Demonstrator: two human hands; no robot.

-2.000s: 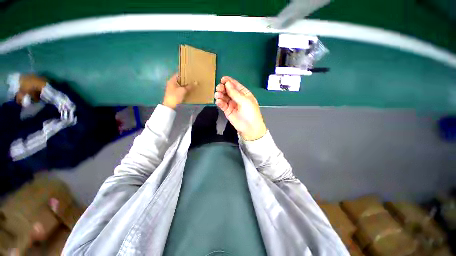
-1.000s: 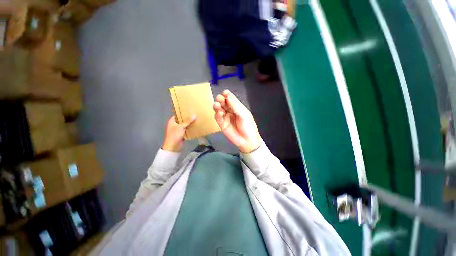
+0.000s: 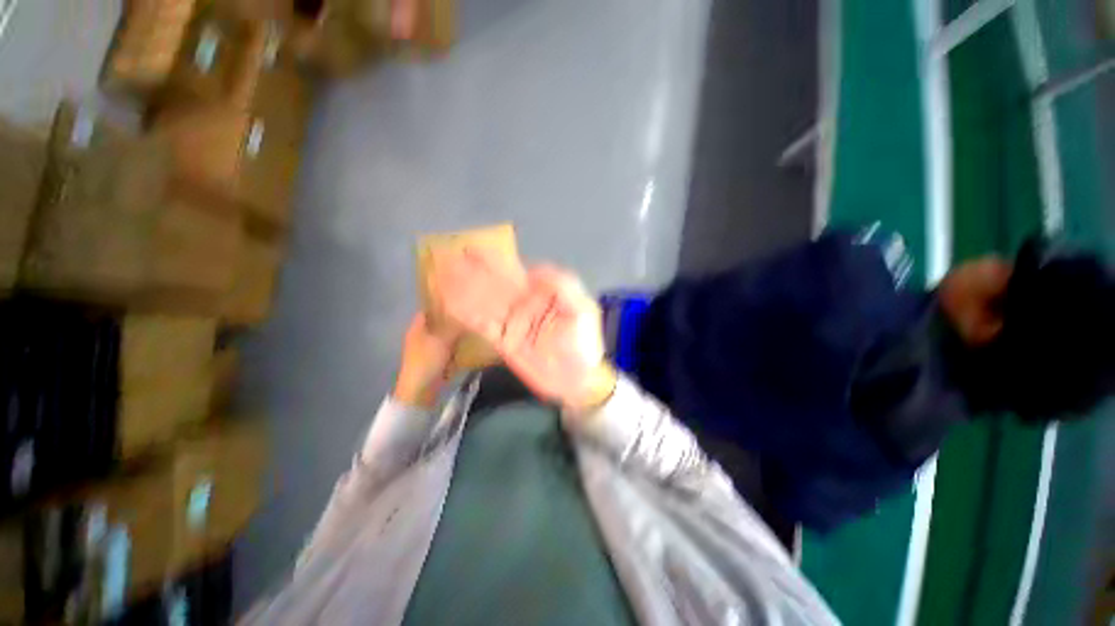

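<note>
A tan cardboard pad is held in front of my body, above the grey floor. My left hand grips its lower left side. My right hand lies over the front of the pad with its fingers stretched to the left, blurred by motion. It covers the middle of the pad. Whether the right hand grips the pad or only touches it cannot be told.
A person in dark clothes sits close on the right at the green bench. A blue stool shows beside them. Stacked brown cartons line the left. Grey floor runs between cartons and bench.
The view has turned away from the bench and moved along the floor; the white feeder is out of view. My right hand has moved left, from beside the pad to over it.
</note>
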